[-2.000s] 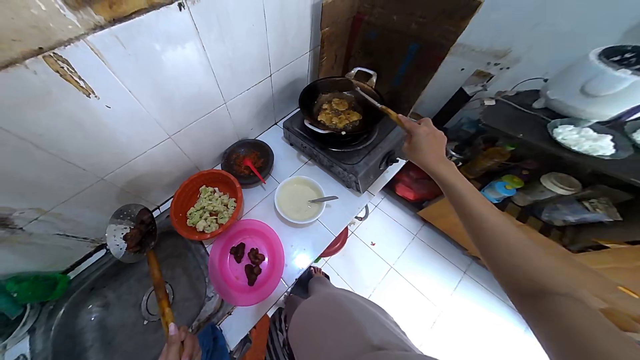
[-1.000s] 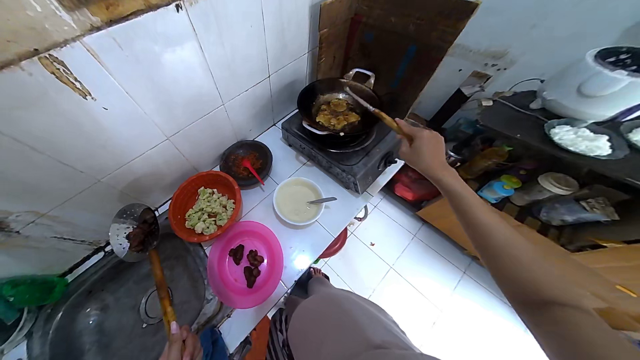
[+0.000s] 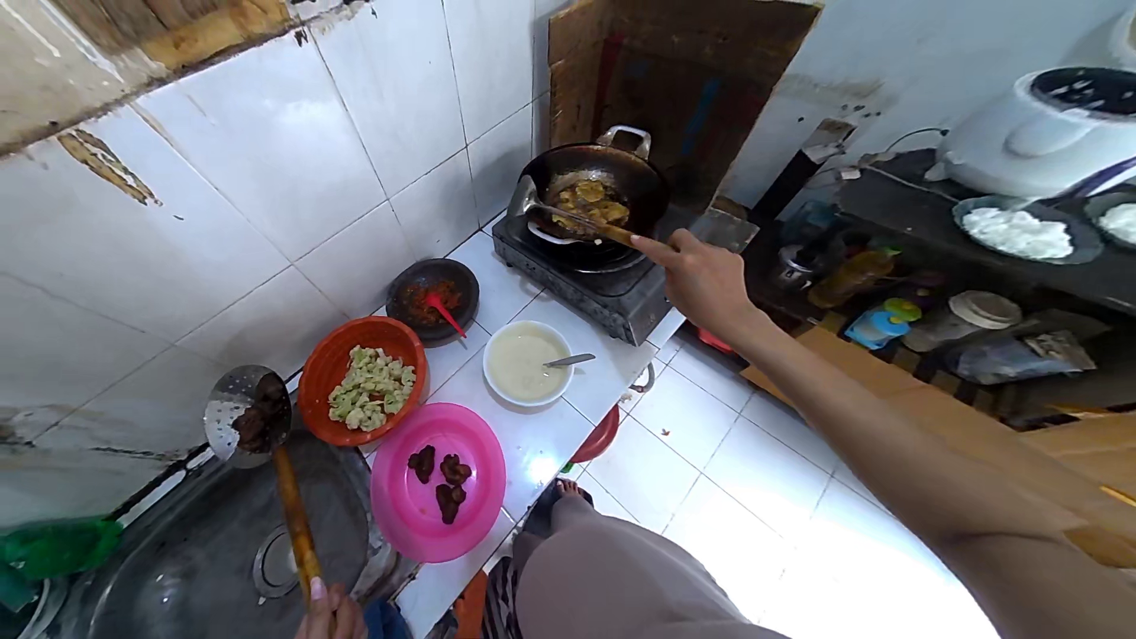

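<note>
My right hand [image 3: 706, 277] grips the wooden handle of a metal spatula [image 3: 612, 232], whose blade lies at the left rim of a black wok [image 3: 652, 182]. Browned fritter-like food [image 3: 590, 202] lies in oil in the wok, on a gas stove [image 3: 612, 302]. At the bottom left my left hand [image 3: 333, 614] holds the wooden handle of a perforated skimmer [image 3: 226, 413]; dark brown fried pieces [image 3: 259, 415] rest in its bowl, over the sink's back edge. Similar dark pieces [image 3: 450, 501] lie on a pink plastic plate [image 3: 395, 532].
An orange bowl of chopped pale green vegetable [image 3: 371, 386], a stone mortar of red paste [image 3: 404, 306] with a red spoon [image 3: 444, 312], and a white bowl of pale batter [image 3: 525, 359] stand on the tiled counter. A metal sink [image 3: 213, 541] is at lower left, a cluttered shelf [image 3: 958, 213] at right.
The spatula blade has moved from within the wok to its left rim, with my right hand a little lower and further left. My left hand still holds the skimmer over the sink edge.
</note>
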